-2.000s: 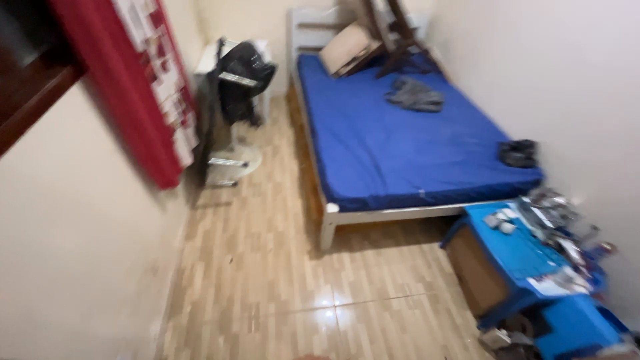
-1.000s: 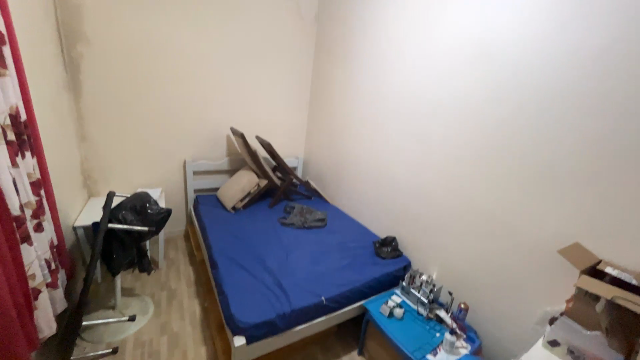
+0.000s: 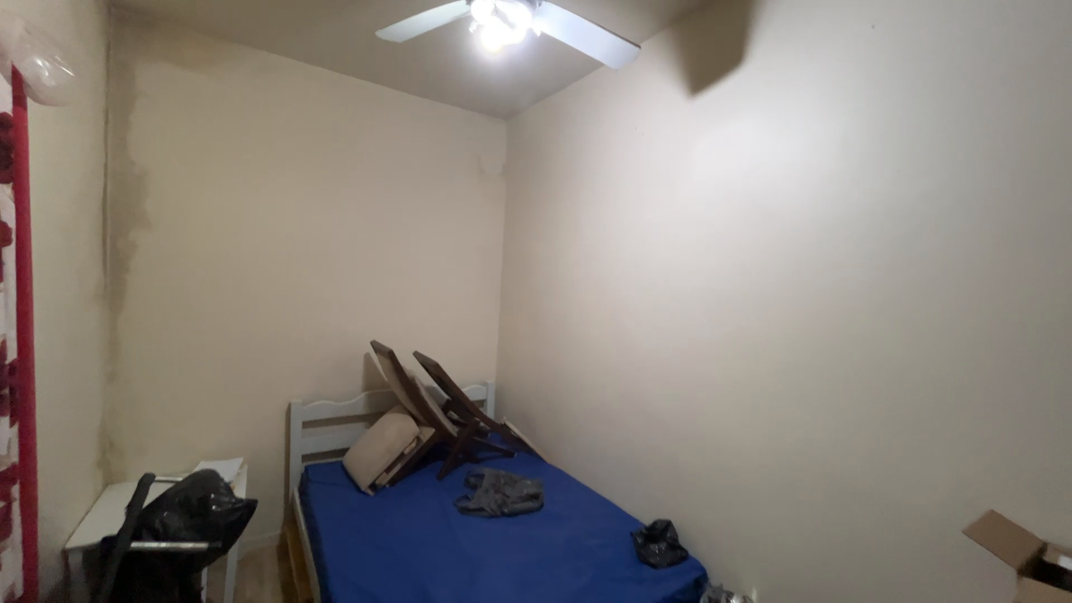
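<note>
Neither my left hand nor my right hand shows in the head view. A bed with a blue sheet and a white wooden headboard stands in the room's far corner. Dark wooden chairs lie tipped on its head end, with a beige padded cushion or seat at their left. A crumpled grey plastic bag rests near the middle of the sheet, and a black plastic bag lies by its right edge.
At lower left, a white table stands behind a black plastic bag hung on a metal frame. A red curtain hangs at the left edge. An open cardboard box is at lower right. Overhead is a lit ceiling fan.
The view has tilted up, bringing the ceiling and fan in and leaving most of the floor and the blue table out. The things on the bed have not moved.
</note>
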